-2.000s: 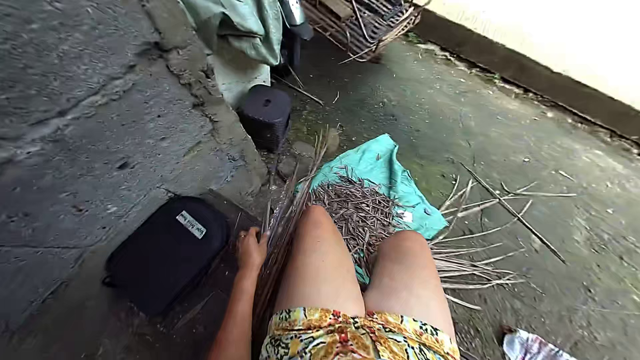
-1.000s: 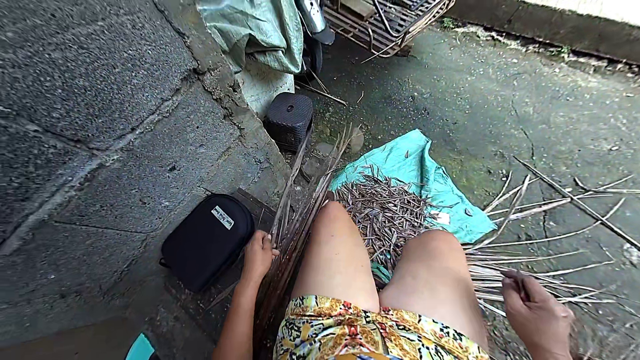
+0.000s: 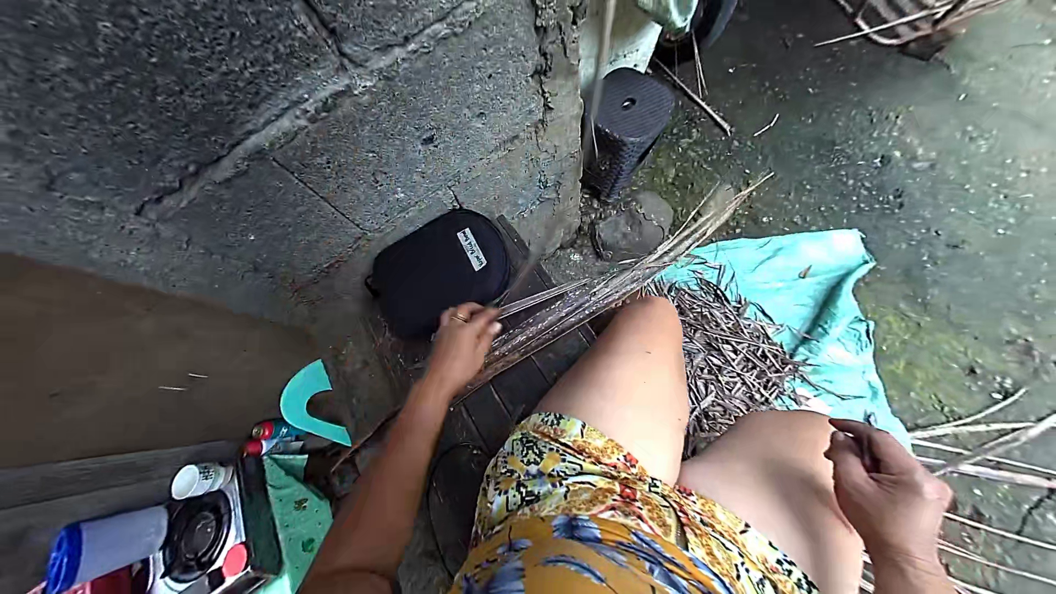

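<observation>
My left hand [image 3: 464,338] is closed on the end of a thin dried stalk, which rises blurred past the block wall. Beside it, a bundle of long dry stalks [image 3: 586,301] lies on a dark slatted bench [image 3: 516,384] along my left thigh. My right hand [image 3: 887,487] hovers by my right knee with its fingers curled; whether it holds anything is unclear. Between my knees, a heap of short dry pieces [image 3: 734,355] lies on a teal cloth or sack [image 3: 833,289]. More long pale stalks [image 3: 990,450] lie on the ground at the right.
A black zippered case [image 3: 441,272] stands against the concrete block wall [image 3: 412,140]. A dark perforated roll [image 3: 629,124] stands at the wall's end, near a stone [image 3: 635,224]. At the lower left are a portable stove [image 3: 198,532], a white cup [image 3: 198,480] and a blue-lidded container [image 3: 111,544].
My left hand has gone from resting on the bundle to lifting a single stalk. My right hand, out of view at first, has come in to my right knee. The view has swung left.
</observation>
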